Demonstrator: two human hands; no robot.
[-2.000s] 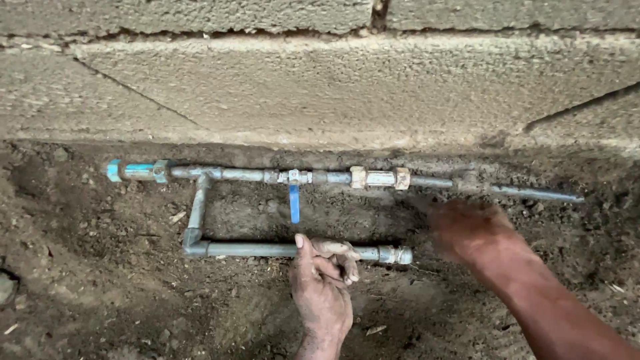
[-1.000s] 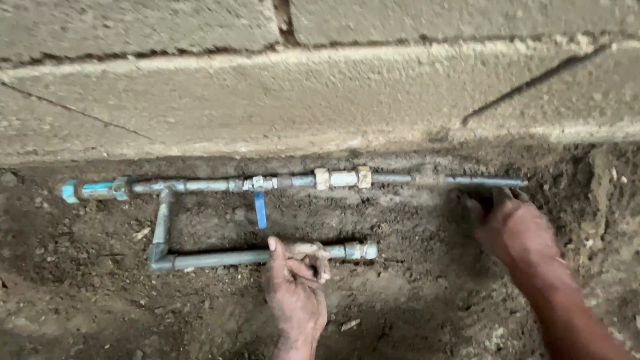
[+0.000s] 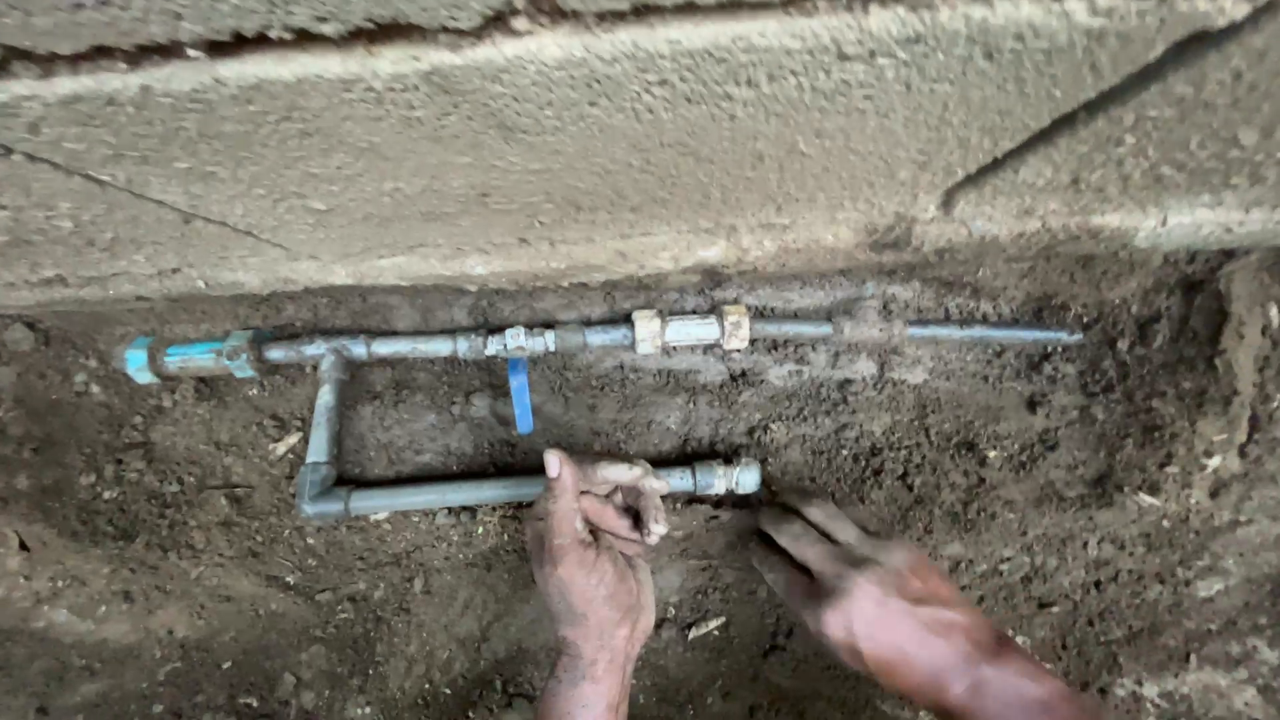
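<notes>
A grey pipe assembly lies on the soil. Its upper run (image 3: 410,347) carries a ball valve (image 3: 516,341) with a blue lever handle (image 3: 520,396), a white coupling with two nuts (image 3: 692,330) and, at the left end, a turquoise coupling (image 3: 193,358). From a tee, a short pipe (image 3: 324,415) drops to an elbow (image 3: 318,492) and a lower pipe (image 3: 440,495), which ends in a fitting (image 3: 740,477). My left hand (image 3: 598,560) is at the lower pipe with curled fingers; whether it grips is unclear. My right hand (image 3: 870,600), blurred, has its fingers extended just below the end fitting.
A rough block wall (image 3: 600,170) runs behind the upper pipe. Dark, uneven soil (image 3: 350,620) surrounds the pipes, and a thin pipe (image 3: 990,333) reaches right towards a raised dirt edge (image 3: 1245,350).
My right hand has moved from the thin pipe's right end down and left, beside the lower pipe's end fitting. My left hand stays at the lower pipe.
</notes>
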